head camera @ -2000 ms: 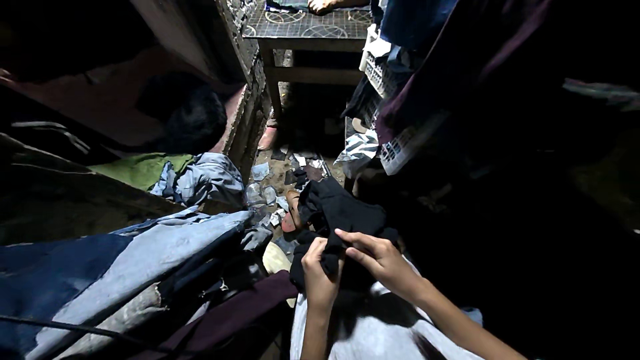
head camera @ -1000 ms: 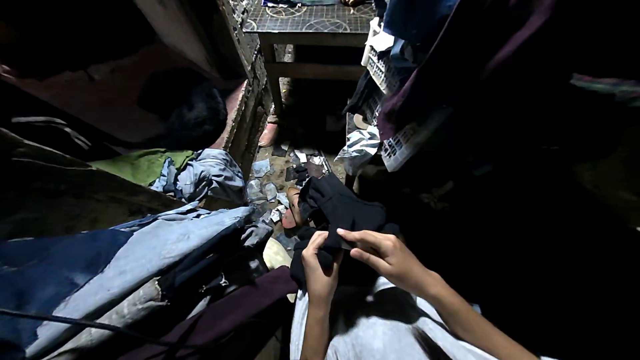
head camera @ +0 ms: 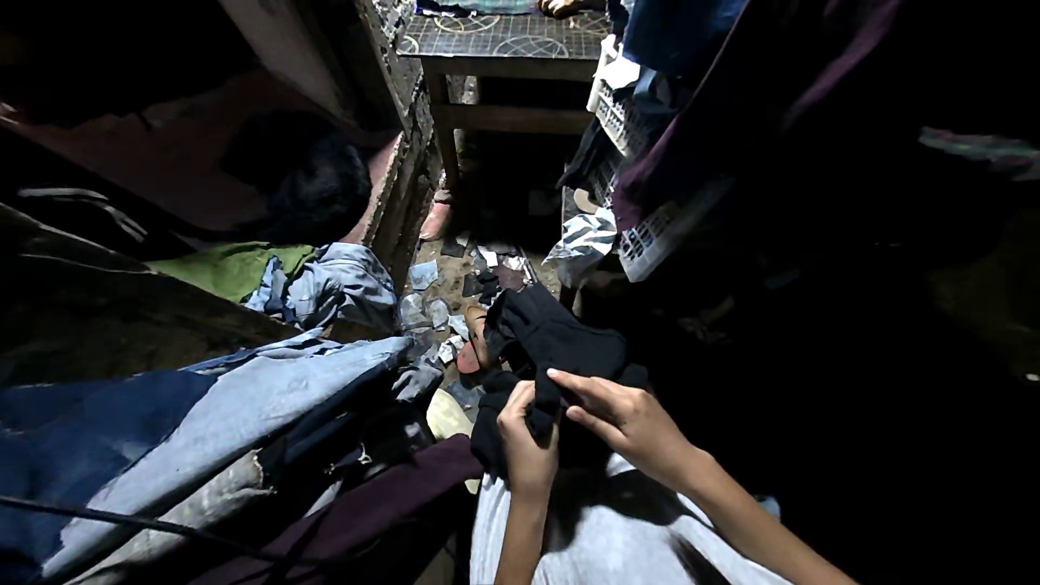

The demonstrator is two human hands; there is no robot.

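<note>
A piece of black fabric (head camera: pixel 569 341), seemingly a garment, lies bunched over my lap at the lower centre. My left hand (head camera: pixel 528 431) grips a fold of it between thumb and curled fingers. Just to the right, my right hand (head camera: pixel 621 418) has its index fingertip against the same fold, with the thumb a little below. Whether its fingers pinch any cloth cannot be told. Light grey-white cloth (head camera: pixel 569 536) covers my lap beneath the black fabric.
Denim pieces (head camera: pixel 244 422) and maroon cloth (head camera: pixel 382 504) are heaped at left, near green cloth (head camera: pixel 236 272). Fabric scraps litter the floor (head camera: pixel 447 280). A table with a patterned top (head camera: pixel 504 41) stands ahead. White plastic baskets (head camera: pixel 646 244) hold cloth at right. A black cable (head camera: pixel 122 520) crosses lower left.
</note>
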